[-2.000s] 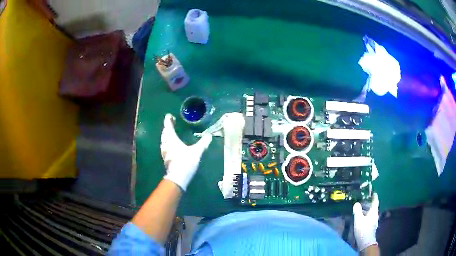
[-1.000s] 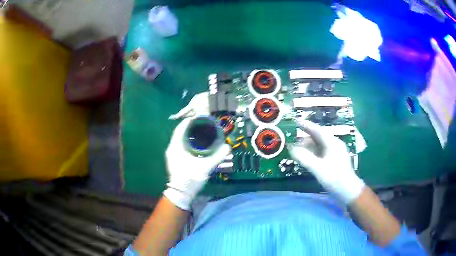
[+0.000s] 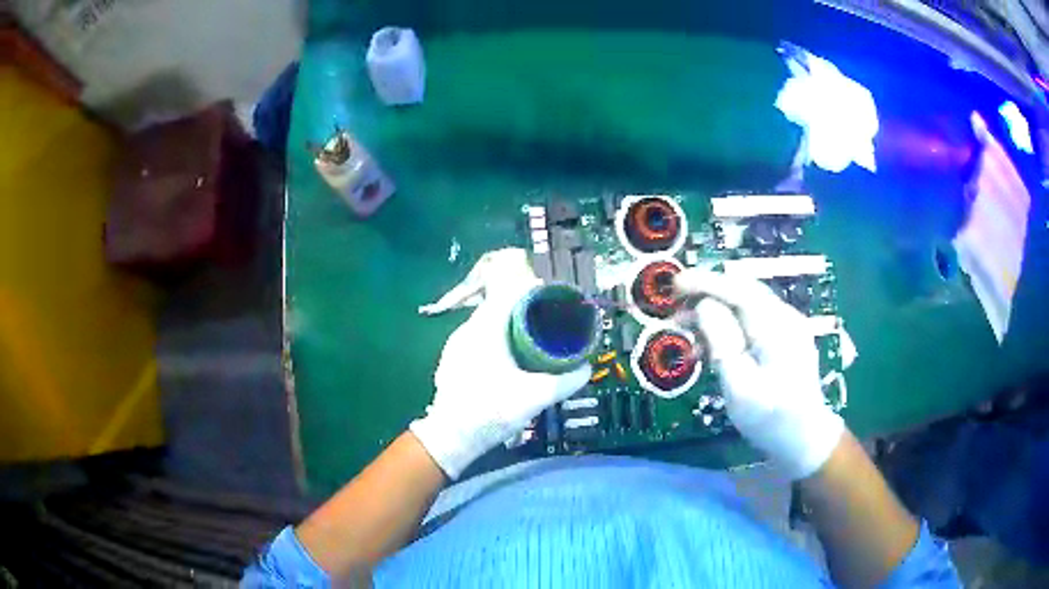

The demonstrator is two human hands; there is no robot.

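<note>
My gloved left hand holds the round coating pot, greenish at the rim and dark inside, over the left part of the power circuit board. My gloved right hand is over the board's right half, fingers pinched at the middle of three copper-red toroid coils. A thin dark line, seemingly the small brush, runs from these fingers towards the pot; its tip is not clear. White bars show beyond my right hand. A crumpled white strip lies at the board's left edge.
Two translucent white bottles stand at the far left, one plain, one holding thin sticks. A crumpled white cloth lies at the far right of the green bench. A dark red box is beyond the left edge.
My left hand has picked up the pot from the bench and brought it over the board. My right hand has moved from the board's near right corner to the toroid coils.
</note>
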